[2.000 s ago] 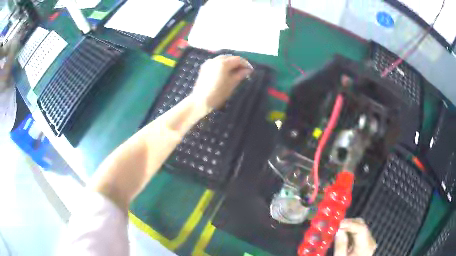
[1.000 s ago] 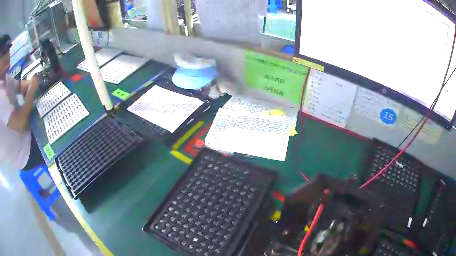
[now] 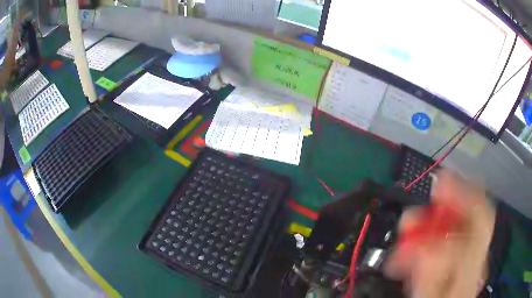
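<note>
The black test fixture (image 3: pixel 332 230) stands at the lower right, its front cut off by the bottom edge. A red lead (image 3: pixel 360 244) runs down its front. My right hand (image 3: pixel 452 238), blurred, is closed around the red clamp handle (image 3: pixel 434 224) at the fixture's right side, with the handle raised. My left hand is not in view. The left component tray (image 3: pixel 210 224), black with small shiny parts in its pockets, lies left of the fixture.
A second black tray (image 3: pixel 79 154) lies far left. Printed sheets (image 3: pixel 256 128) and a blue-and-white cap (image 3: pixel 194 61) are at the rear. The monitor (image 3: pixel 426 52) stands behind. Thin red and black cables (image 3: pixel 466 131) hang across the right. Another black tray (image 3: pixel 413 169) is behind the fixture.
The view has tilted up from the bench. My left hand, over the left tray two seconds ago, has left the picture. My right hand now holds the red handle, which has gone up.
</note>
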